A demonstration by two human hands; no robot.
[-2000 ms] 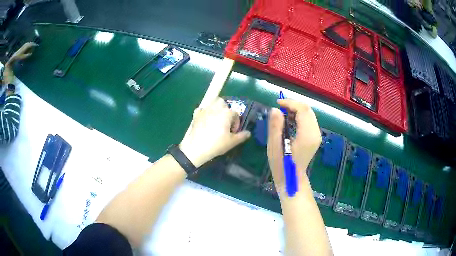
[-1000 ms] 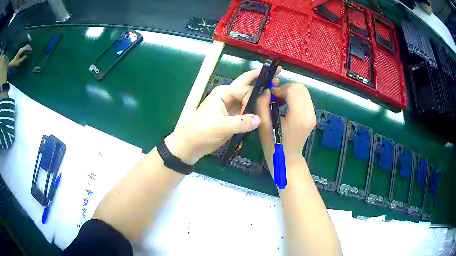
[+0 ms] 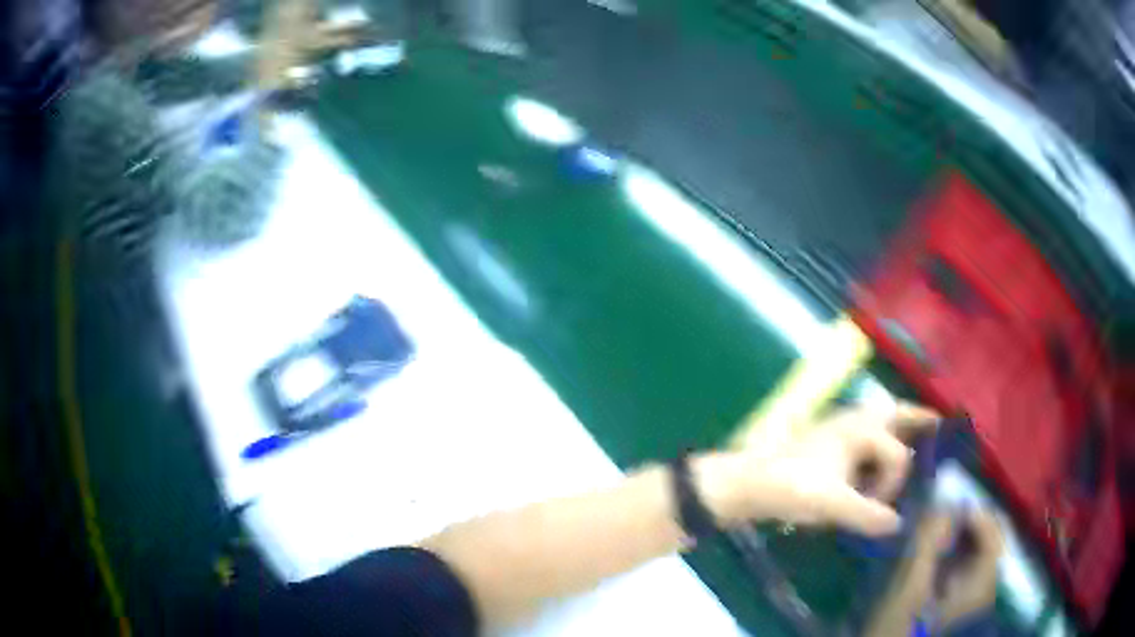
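The view is strongly blurred. My left hand (image 3: 815, 479), with a dark wristband, is at the lower right, its fingers and thumb on a dark phone middle frame (image 3: 924, 479) held above the green surface. My right hand (image 3: 952, 566) is close beside it at the lower right, partly cut off by the bottom edge. A small blue bit of the marker pen (image 3: 922, 618) shows at my right hand; the rest of the pen is hidden or out of view.
Set-aside dark frames (image 3: 361, 342) and a blue pen (image 3: 305, 431) lie on white paper (image 3: 436, 448) at left. A yellow strip (image 3: 803, 386) crosses the green surface (image 3: 622, 336). A red tray (image 3: 996, 336) is at right. Another person's arm (image 3: 280, 56) is at upper left.
The view has swung to the left, so my hands and the red tray now appear farther right and lower. The row of waiting frames has largely left the picture.
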